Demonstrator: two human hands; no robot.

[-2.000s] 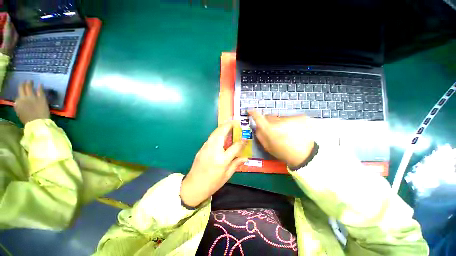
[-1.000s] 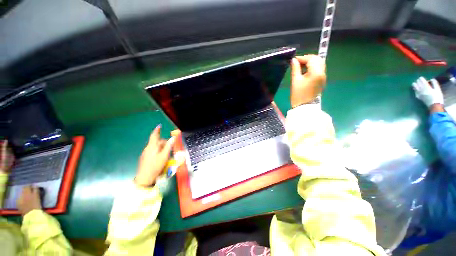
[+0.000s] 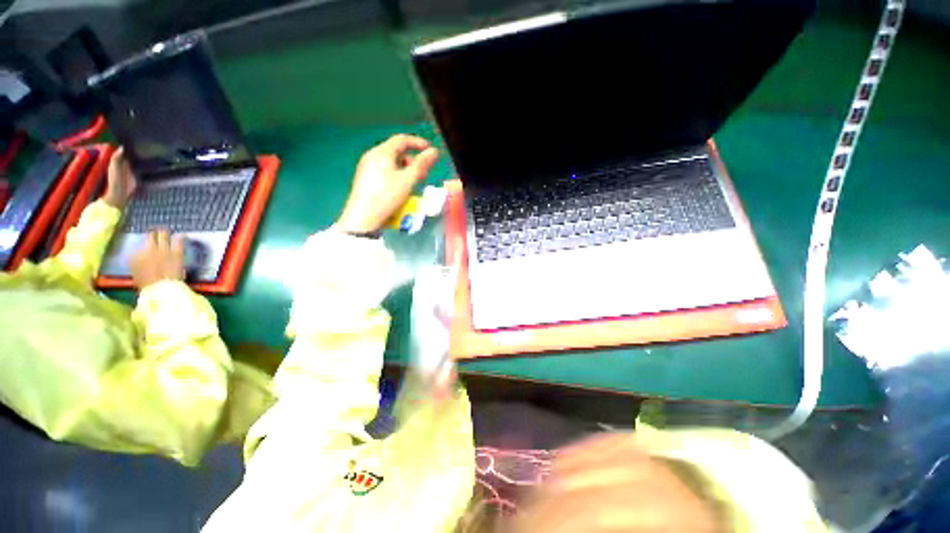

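An open laptop (image 3: 625, 273) lies before me on an orange-red tray (image 3: 615, 336). Its black screen (image 3: 615, 99) stands tilted back. My left hand (image 3: 388, 185) is left of the laptop, thumb and index finger curled near each other. It holds a small yellow positioning jig with a blue patch (image 3: 408, 216) low in the hand; the other fingers are partly hidden. My right hand (image 3: 620, 484) is a large blur at the bottom edge, in front of the bench; its fingers and anything in it cannot be made out.
A label strip (image 3: 849, 135) with dark squares hangs at the right, over the bench edge. Crinkled clear plastic (image 3: 904, 312) is at the far right. A neighbour in a yellow smock works at another laptop (image 3: 193, 203) on the left. More red trays stand at the far left.
My right hand has let go of the screen's top corner and moved down to the bottom edge. My left hand, with the jig, is still beside the laptop. The view has shifted.
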